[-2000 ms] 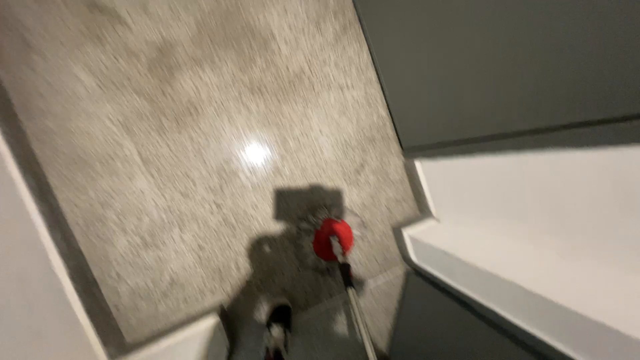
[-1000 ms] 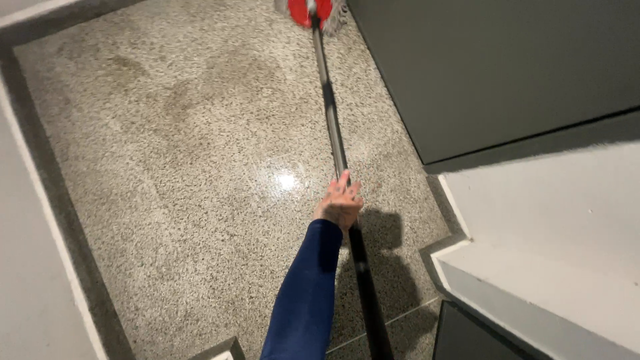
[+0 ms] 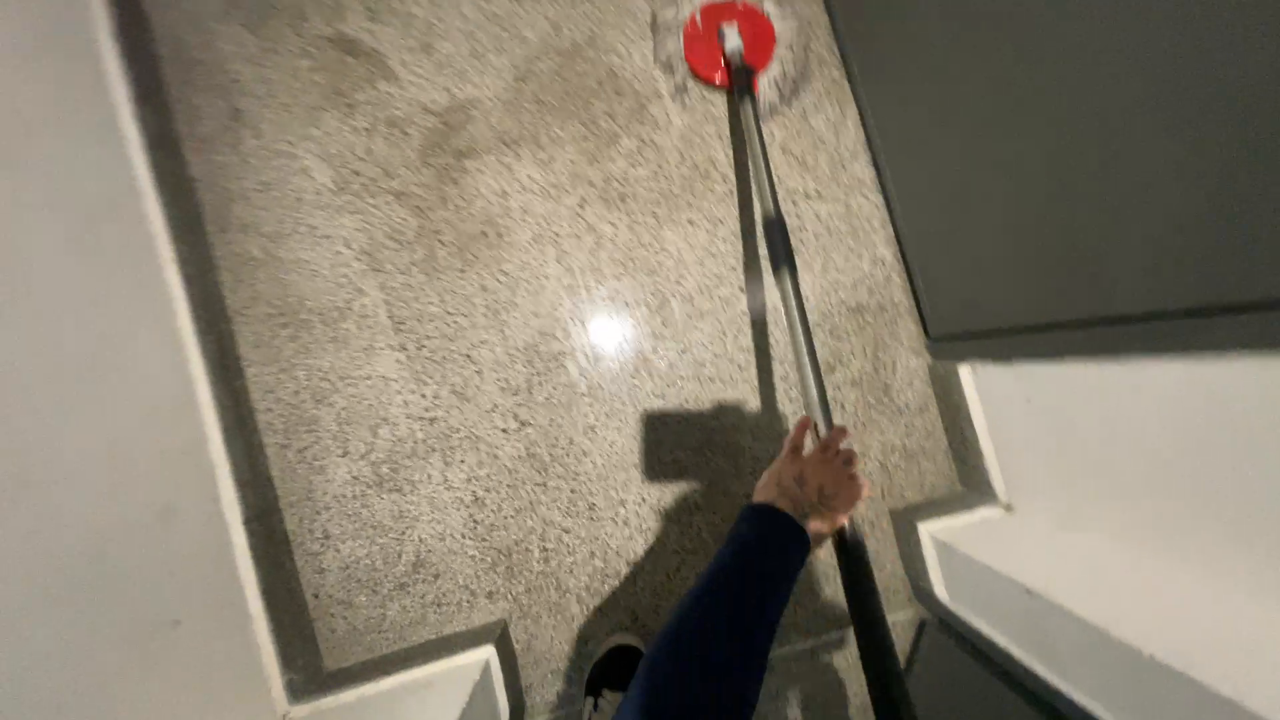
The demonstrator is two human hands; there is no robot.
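A spin mop with a round red plastic head [image 3: 758, 45] and pale strands lies against the speckled floor at the top of the view, blurred. From it a metal mop handle [image 3: 797, 320] with a dark joint and a black lower grip runs down to the bottom right. My left hand [image 3: 815, 485], in a dark blue sleeve, is around the metal part just above the black grip, its back up and some fingers loosely extended. My right hand is out of view.
A dark grey door-like panel [image 3: 1070, 160] borders the floor at right, above a white wall corner [image 3: 1130, 440] with grey skirting. A pale wall [image 3: 90, 400] runs along the left. At the bottom are a low white corner [image 3: 430, 690] and a dark shoe [image 3: 612, 670].
Two seconds ago the mop head was near the shoe; by one second ago it was farther off, with my left hand on the handle. That hand remains there now.
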